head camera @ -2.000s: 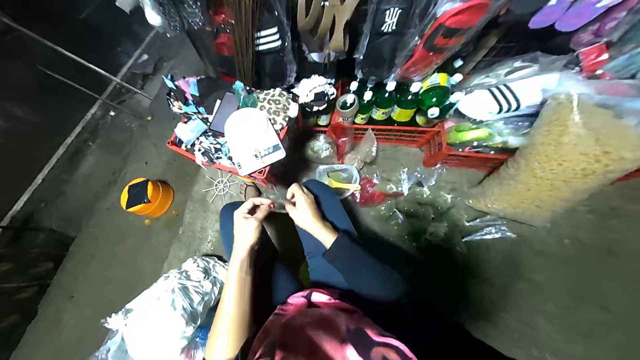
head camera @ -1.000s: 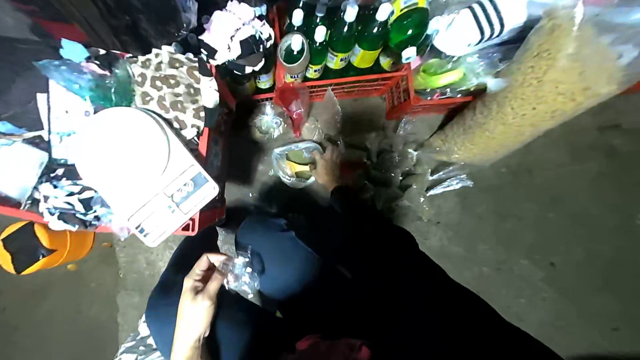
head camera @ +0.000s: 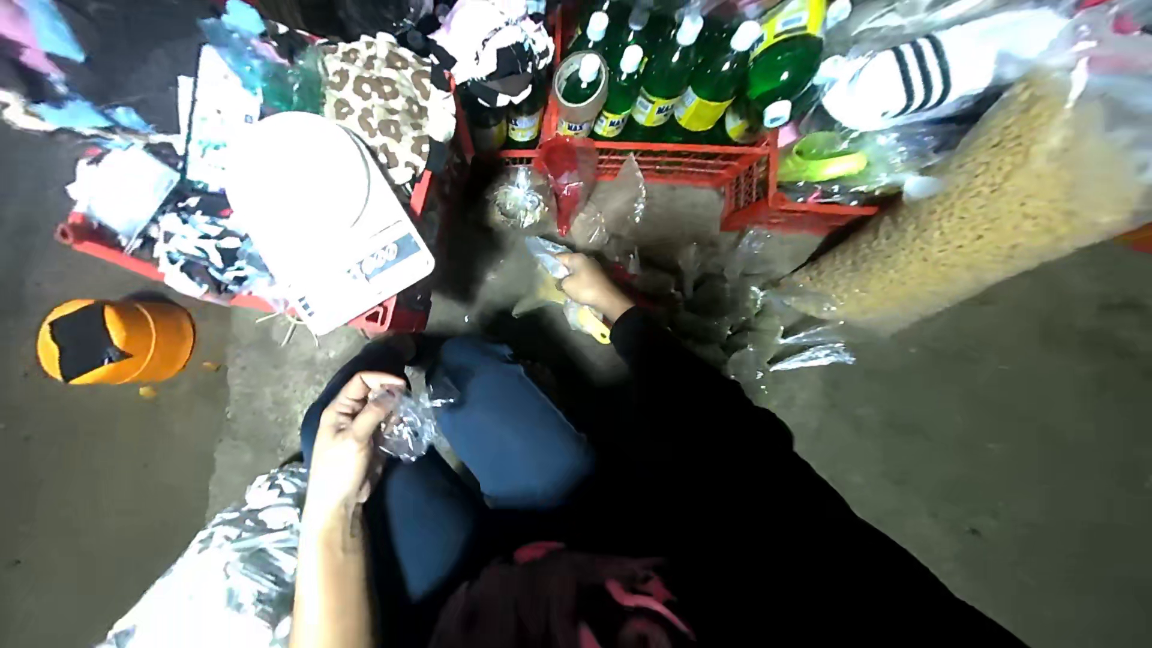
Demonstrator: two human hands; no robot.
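Over my lap at lower left, my left hand (head camera: 360,423) pinches a small clear plastic bag (head camera: 409,427) between thumb and fingers. My right hand (head camera: 585,281) is out past my knees, its fingers on a clear plastic container or bag (head camera: 546,256); which it is cannot be told. A yellow implement (head camera: 589,322) lies just below these fingers. Beyond the hand are a knotted clear bag (head camera: 520,202), a bag of red contents (head camera: 567,180) and a bag of brownish contents (head camera: 621,202). Several small filled bags (head camera: 720,310) lie to its right.
A white digital scale (head camera: 360,243) rests on a red crate (head camera: 108,247) of cloth pieces. Green bottles (head camera: 655,90) stand in another red crate (head camera: 738,162). A large bag of yellowish pieces (head camera: 972,207) leans at right. An orange container (head camera: 157,342) is at left, a stuffed plastic bag (head camera: 229,562) at lower left.
Two seconds ago both hands were together over my lap; my right hand has since reached forward to the container area. The bowl-like container seen earlier now appears tilted or covered. The view has moved closer.
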